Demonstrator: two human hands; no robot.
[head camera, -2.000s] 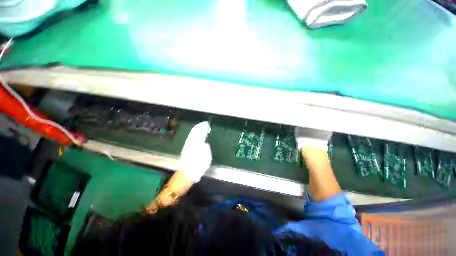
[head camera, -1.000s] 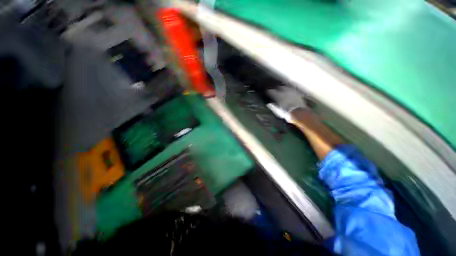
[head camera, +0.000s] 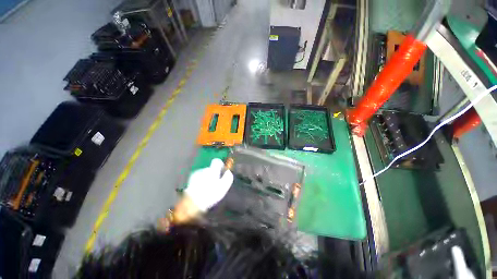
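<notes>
A black carrier (head camera: 256, 188) with orange-brown clips at its sides lies over the green table mat, slightly blurred. My left hand (head camera: 210, 185), in a white glove, is closed at the carrier's left edge, near a clip. At the lower right, a black pallet (head camera: 430, 253) with a row of pale marks is on the dark green conveyor, cut off by the frame. A white gloved part of my right hand (head camera: 462, 264) shows over it, blurred and mostly out of the picture; its grip is hidden.
An orange cover plate (head camera: 222, 125) and two black trays of thin green strips (head camera: 265, 126) line the table's far edge. Another black pallet (head camera: 406, 139) is on the conveyor (head camera: 403, 199), beside a red-orange wrapped post (head camera: 389, 82) and white cable. Black crates (head camera: 71, 131) stand on the floor at left.
The view has swung left to the table and aisle. My left hand has come to the carrier's left edge. My right hand has moved to the lower right edge of the picture.
</notes>
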